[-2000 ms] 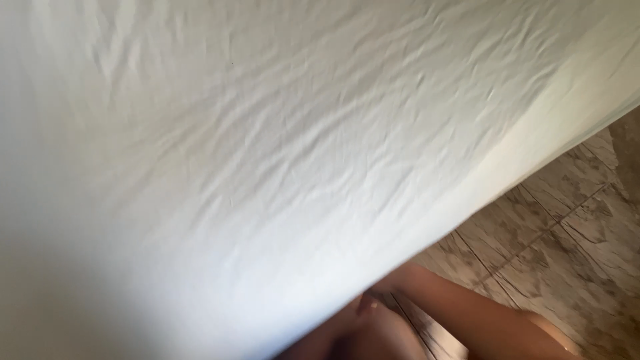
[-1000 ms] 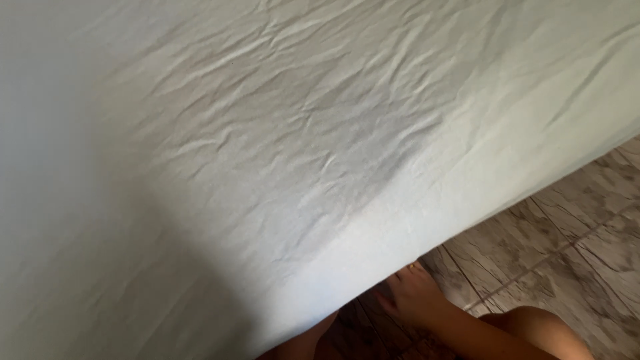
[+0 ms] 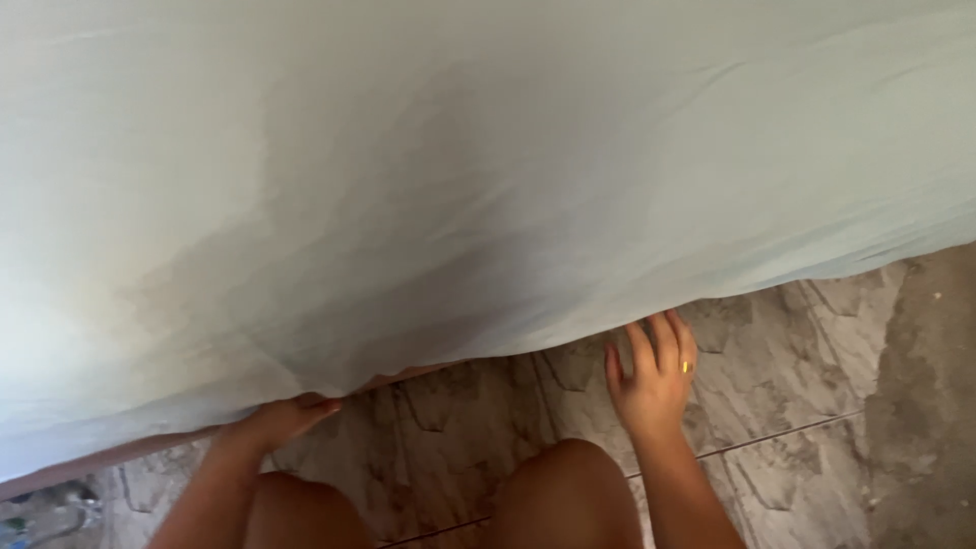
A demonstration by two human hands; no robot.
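A pale fitted or flat sheet covers what looks like a mattress and fills the upper part of the view. At the sheet's lower edge, left of centre, is my left hand, its fingers partly hidden under the fabric; whether they pinch it cannot be told. My right hand, with a gold-coloured ring, has its fingers spread below the edge further right, the fingertips reaching up to or just under the hem. A strip of pinkish material shows beneath the sheet's edge at the left.
Marbled floor tiles lie below the bed edge, with rough bare concrete at the right. My bent knees are close to the edge. Some unclear clutter lies at the lower left.
Both hands now show apart at the sheet's edge; one second ago only one hand showed plainly there. The wrinkles seen earlier on the sheet look smoother in this view, which has shifted.
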